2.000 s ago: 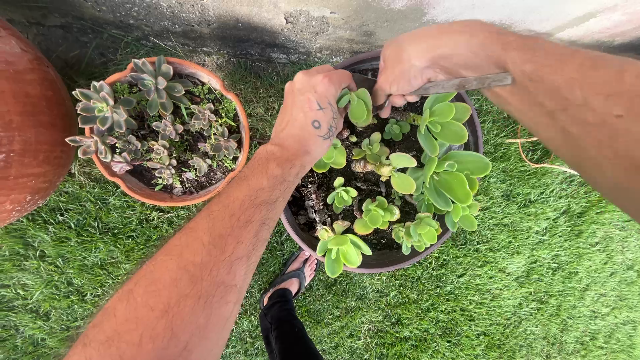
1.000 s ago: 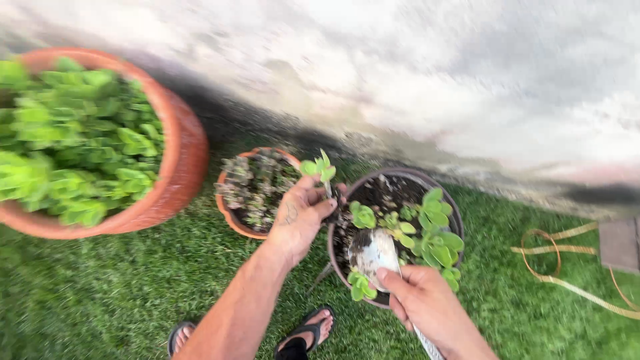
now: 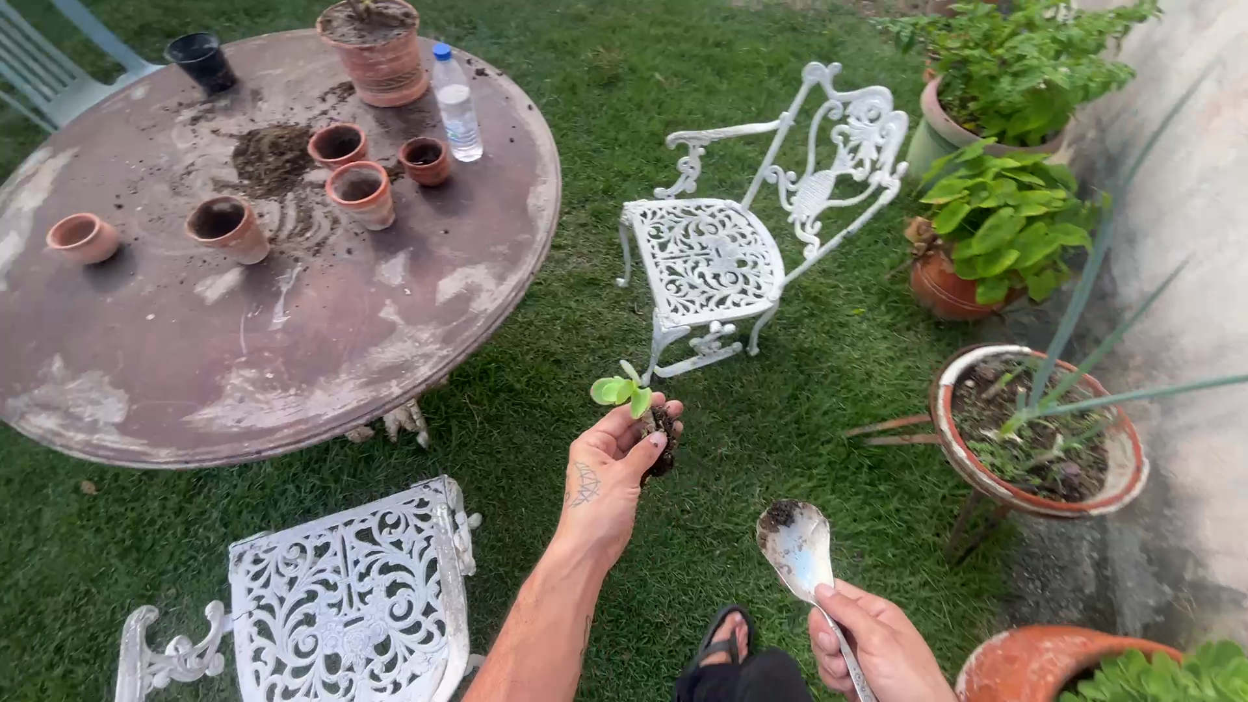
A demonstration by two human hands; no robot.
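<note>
Near the centre, my left hand [image 3: 612,478] holds a small succulent cutting [image 3: 622,392] by its base, with a clump of dark soil [image 3: 661,444] at its roots. Its green leaves stand up above my fingers. Lower right, my right hand [image 3: 873,639] grips the handle of a large metal spoon [image 3: 798,548], whose bowl points up and bears some soil. The two hands are apart, both over the grass. Small terracotta pots [image 3: 226,229] and a heap of soil [image 3: 273,161] are on the round table [image 3: 322,390] at the upper left.
A white ornate metal chair [image 3: 707,258] stands beyond my hands, another [image 3: 351,595] at the lower left. Potted plants line the wall at right, including a pot with long leaves [image 3: 1038,429] on a stand. A water bottle [image 3: 457,107] and a black pot [image 3: 201,62] stand on the table.
Two seconds ago both hands were in the dark pot of succulents. The cutting is now out of it in my left hand. The view has swung from the wall to the table and chairs.
</note>
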